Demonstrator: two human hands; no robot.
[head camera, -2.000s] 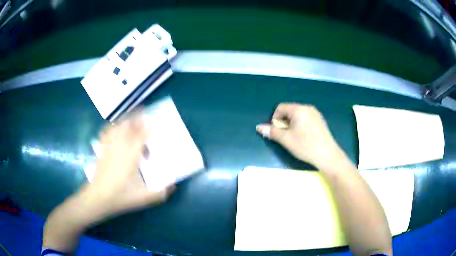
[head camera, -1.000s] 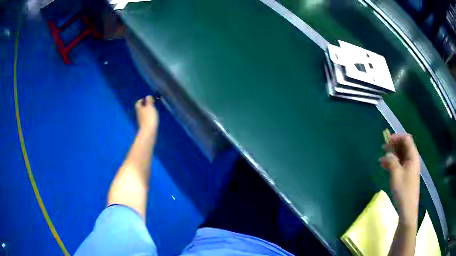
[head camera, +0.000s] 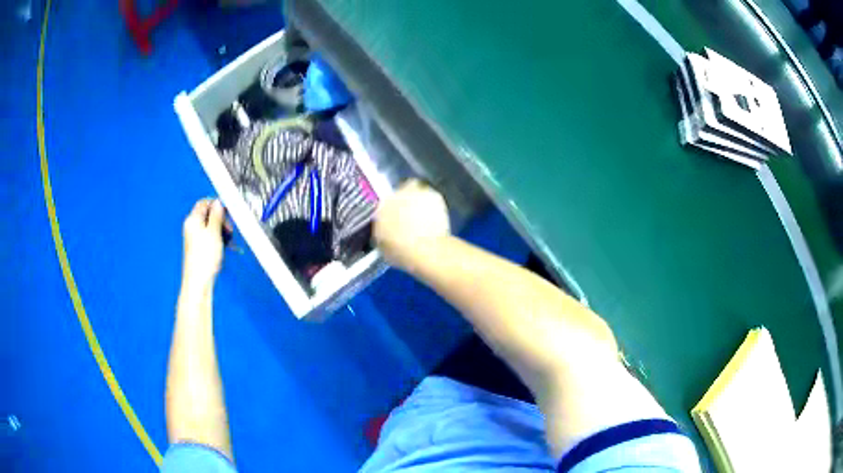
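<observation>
A pale drawer is open beneath the bench edge. Inside lie a striped cloth, a blue-handled tool, a curved yellowish item and other small items. My left hand is just outside the drawer's left side, fingers bent, with a small dark spot beside them; whether it holds anything is unclear. My right hand is closed at the drawer's right side, by the bench edge. Its fingertips are hidden, and its contents cannot be made out.
The green bench top runs diagonally at right. A stack of white printed cards stands on it beside the pale rail. Cream sheets lie lower right. A blurred red stool is on the blue floor, upper left.
The drawer now stands open below the bench, where it was not open before. My right hand has moved from above the bench to the drawer. My left hand has moved left and slightly down.
</observation>
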